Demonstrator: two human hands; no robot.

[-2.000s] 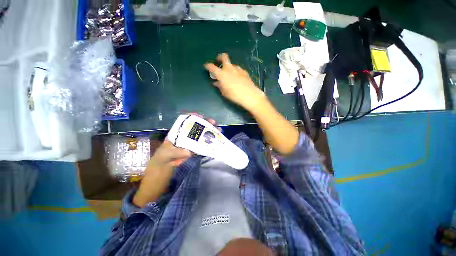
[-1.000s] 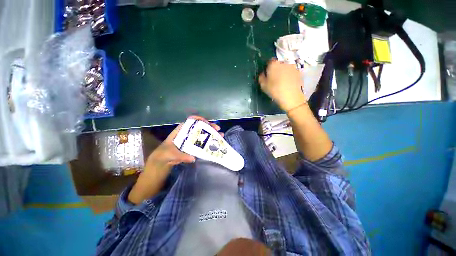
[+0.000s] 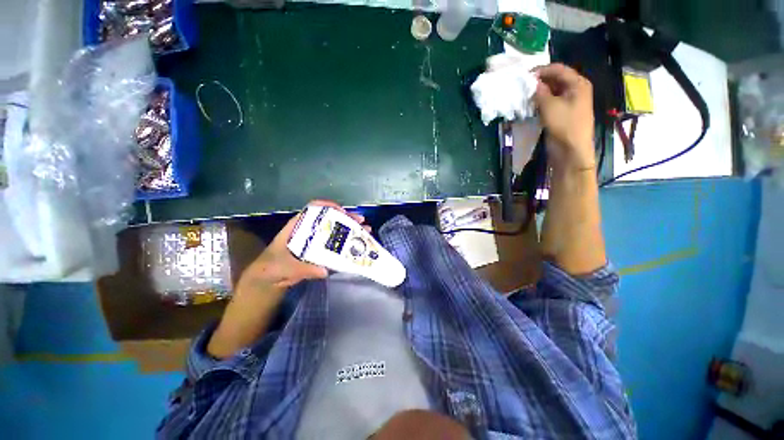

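Observation:
My left hand (image 3: 288,262) holds the white handheld device (image 3: 346,247) over my lap, just below the bench edge. The device lies at a slant, with its wide end at the upper left, and its dark display and buttons face up. My right hand (image 3: 565,105) is at the right of the bench, with its fingertips pinched at the right edge of a crumpled white cloth (image 3: 505,89). Part of the cloth is hidden by the fingers. A black tool handle (image 3: 507,176) points down from below the cloth.
Blue bins (image 3: 179,142) of shiny parts and a clear plastic bag (image 3: 86,129) are at the left. A green circuit board (image 3: 523,33), small round dish (image 3: 420,27) and translucent bottle (image 3: 453,21) are at the back. Red-handled cutters (image 3: 627,136) and black cords are at the right. Open boxes (image 3: 129,292) sit below the edge.
My right hand has moved from mid-bench to the cloth's left side, then across to its right edge. The cloth looks more bunched. My left hand still holds the device.

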